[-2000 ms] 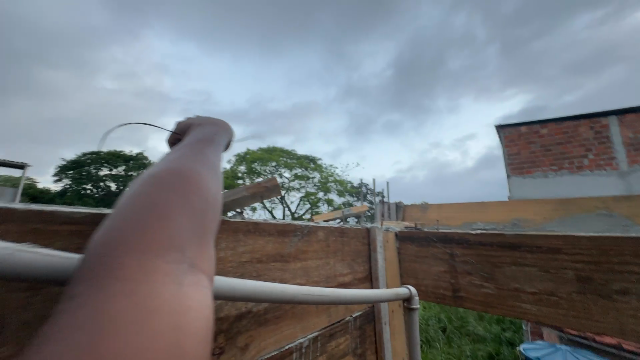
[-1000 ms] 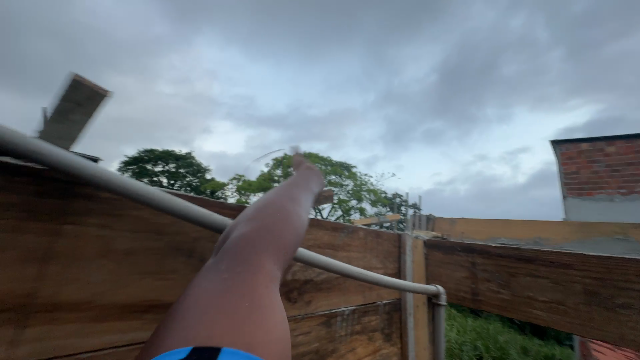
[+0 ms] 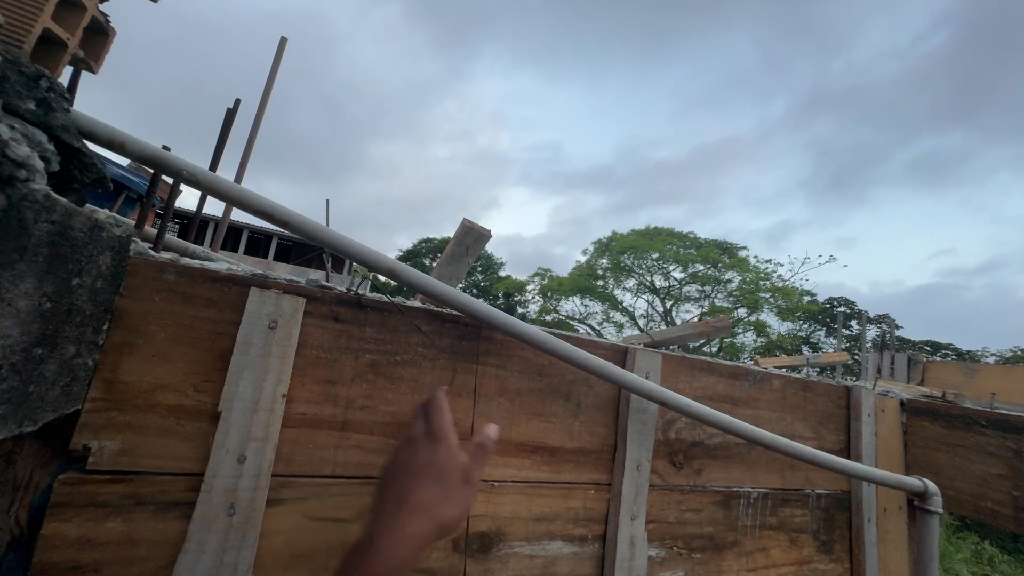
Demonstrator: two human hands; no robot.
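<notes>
My left hand, blurred by motion, is raised at the lower middle in front of wooden formwork boards. Its fingers and thumb are apart, and I see nothing between them. A thin dark wire hangs from the top of the formwork, above my hand and apart from it. A grey plastic pipe slopes down to the right across the boards and ends in an elbow. Upright wooden battens are fixed to the boards. My right hand is outside the view.
Rough concrete rises at the left, with hollow clay bricks above. Steel rebars and a slim pole stand behind the pipe. Wood pieces stick up beyond the formwork edge. Trees stand farther back.
My left hand, stretched up above the formwork in the earlier frames with a thin wire-like line by it, is now lower, in front of the boards. The view has swung left.
</notes>
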